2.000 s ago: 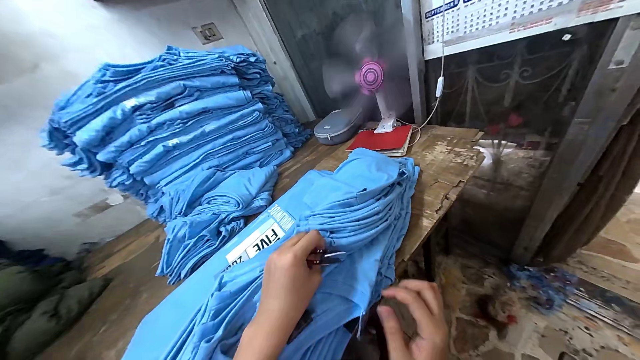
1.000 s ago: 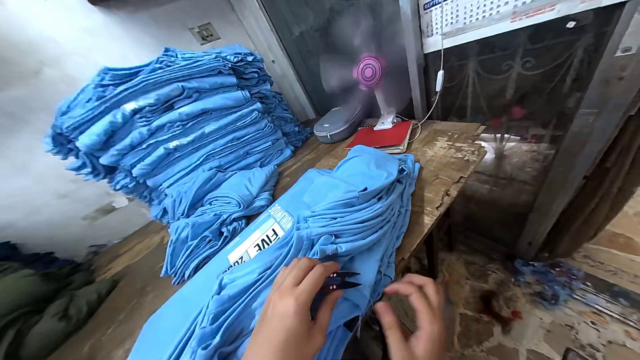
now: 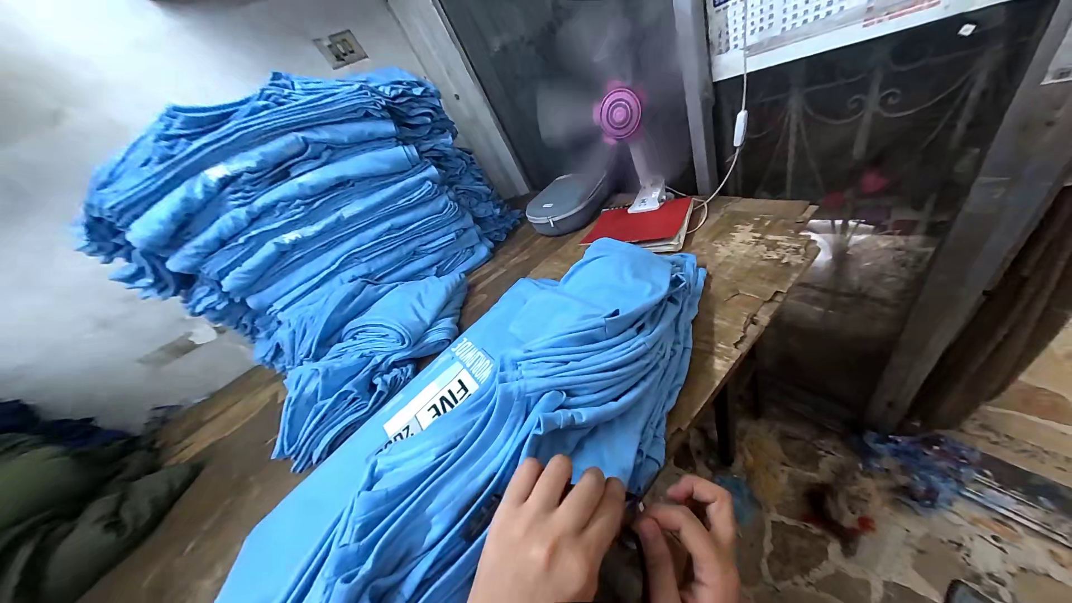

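A pile of light blue garments (image 3: pixel 586 360) lies across the table, with a printed white panel on the lowest visible layer. My left hand (image 3: pixel 553 528) is on the pile's near right part, its fingers curled over the fabric edge. A dark object (image 3: pixel 481 515) shows partly beside this hand; whether it is the snips cannot be told. Just right of it, my right hand (image 3: pixel 691 536) has thumb and finger pinched at a small dark piece (image 3: pixel 638 509) by the garment edge. The fingertips of both hands are close together.
A tall stack of light blue garments (image 3: pixel 310 201) leans by the wall. Behind the pile are a grey case (image 3: pixel 569 203), a red notebook (image 3: pixel 641 222) and a running fan (image 3: pixel 620 113). Dark green cloth (image 3: pixel 92 511) lies at the left. The wooden table's right edge (image 3: pixel 745 335) is chipped.
The black thread snips seen in my left hand are no longer plainly visible. That hand has turned over the fabric, and my right hand's fingers have closed near the garment edge.
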